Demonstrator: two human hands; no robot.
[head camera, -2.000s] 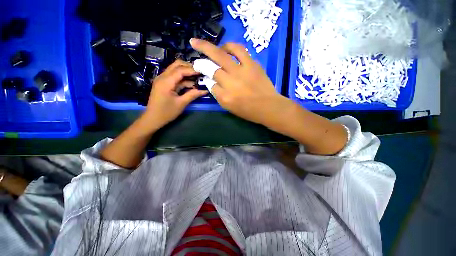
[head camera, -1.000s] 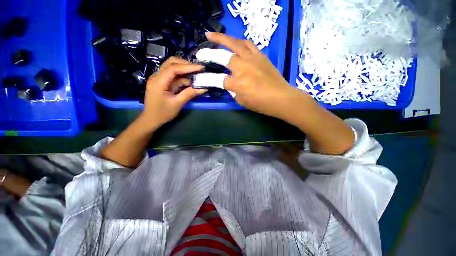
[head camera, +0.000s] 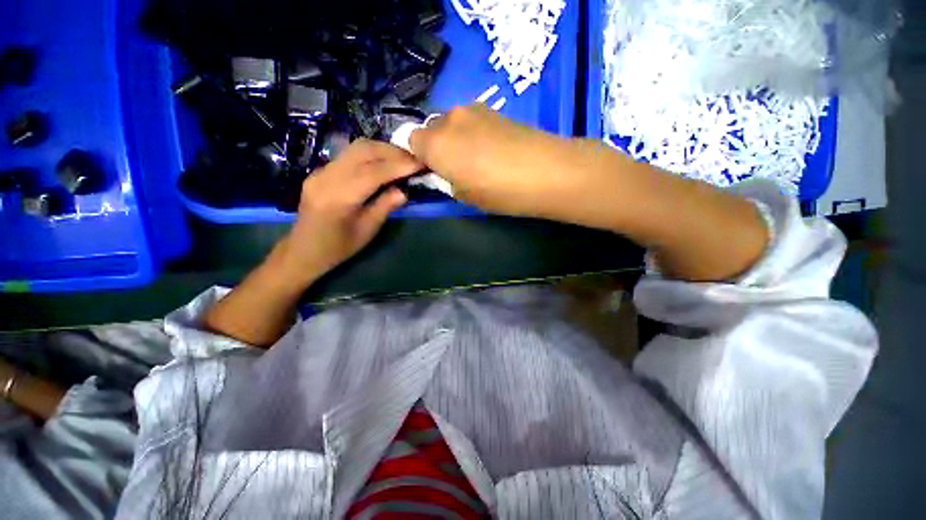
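My left hand (head camera: 345, 203) is at the front edge of the middle blue tray (head camera: 244, 214), its fingers and thumb pinched around a dark piece, apparently a black housing, mostly hidden by the fingers. My right hand (head camera: 472, 157) meets it from the right, back of the hand up, with white finger cots (head camera: 406, 134) showing. Whether its fingertips hold anything is hidden. Black housings (head camera: 307, 100) lie heaped behind my left hand. A small pile of white clips (head camera: 520, 39) lies at the tray's back right, with a few loose clips near my right hand.
At left a blue bin (head camera: 76, 266) holds several black housings. At right a blue tray (head camera: 820, 173) is heaped with white clips (head camera: 711, 142) under a clear bag (head camera: 772, 61). A pale panel (head camera: 858, 183) lies beside it. Another person's arm (head camera: 30, 394) shows at lower left.
My right hand has turned over, its fingers now curled and mostly hidden, and its forearm has swung up and out to the right. My left hand has stayed almost in place. The view has shifted slightly.
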